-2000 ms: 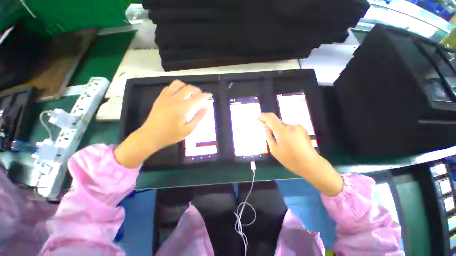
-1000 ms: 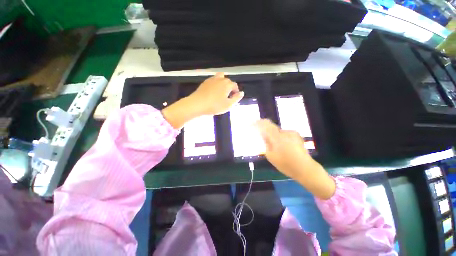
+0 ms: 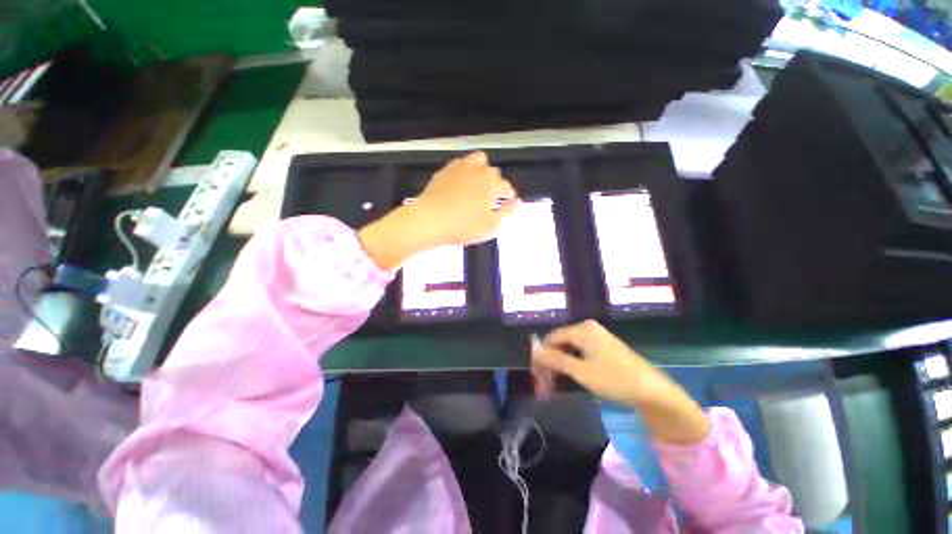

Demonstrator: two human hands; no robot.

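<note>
A black foam tray [image 3: 684, 240] lies on the green bench and holds three lit phones: a left one [image 3: 433, 280], a middle one [image 3: 530, 256] and a right one [image 3: 634, 248]. My left hand [image 3: 447, 212] is at the top edge of the middle phone, fingers curled; what it may hold is hidden. My right hand [image 3: 579, 360] is below the middle phone at the bench edge, its fingers pinched on the plug end of a thin white cord, partly blurred. The looped cord [image 3: 512, 456] hangs in front of the bench edge.
Stacked black trays [image 3: 553, 68] stand behind the tray, another stack [image 3: 825, 209] at right. A white power strip [image 3: 198, 245] with plugs lies at left. A neighbour's sleeve [image 3: 19, 224] shows at far left. More lit phones [image 3: 932, 367] lie at lower right.
My right hand has moved down from the middle phone's screen to the cord, whose plug has left the phone's bottom edge. My left hand remains at the middle phone's top.
</note>
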